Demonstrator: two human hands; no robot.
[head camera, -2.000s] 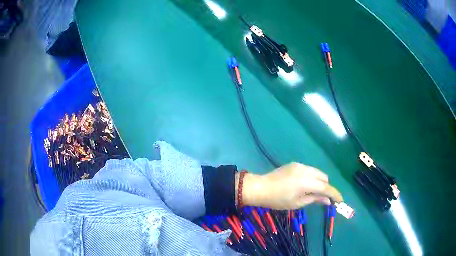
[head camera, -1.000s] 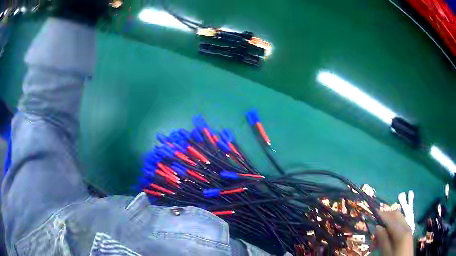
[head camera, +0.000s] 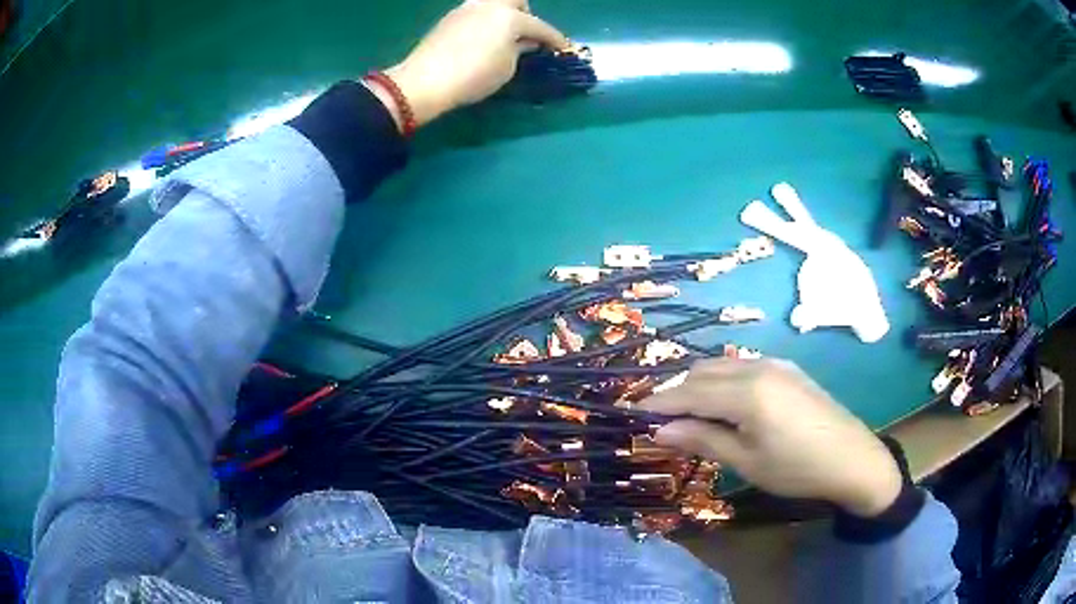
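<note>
The laid-out lead bundle (head camera: 460, 401) lies in front of me, black cords with blue and red ends at left and copper terminals (head camera: 566, 413) at right. My left hand (head camera: 478, 53), with a red bracelet, reaches to the far strip. Its fingers are on the copper-tipped end of a small black bundle (head camera: 557, 77); the thumb side is hidden. My right hand (head camera: 755, 425) is low over the copper terminals, its fingertips among them. Whether it pinches a lead cannot be made out.
A white glove (head camera: 835, 283) lies right of the leads. A mixed pile (head camera: 973, 283) is at the right edge, above a cardboard box (head camera: 956, 442) with a black plastic bag (head camera: 1003, 507). More small black bundles lie on the far strip, at right (head camera: 883, 76) and left (head camera: 89, 212).
The view has swung to the right. My left hand, out of frame a second ago, now shows at the small black bundle. My right hand is now fully visible over the copper ends.
</note>
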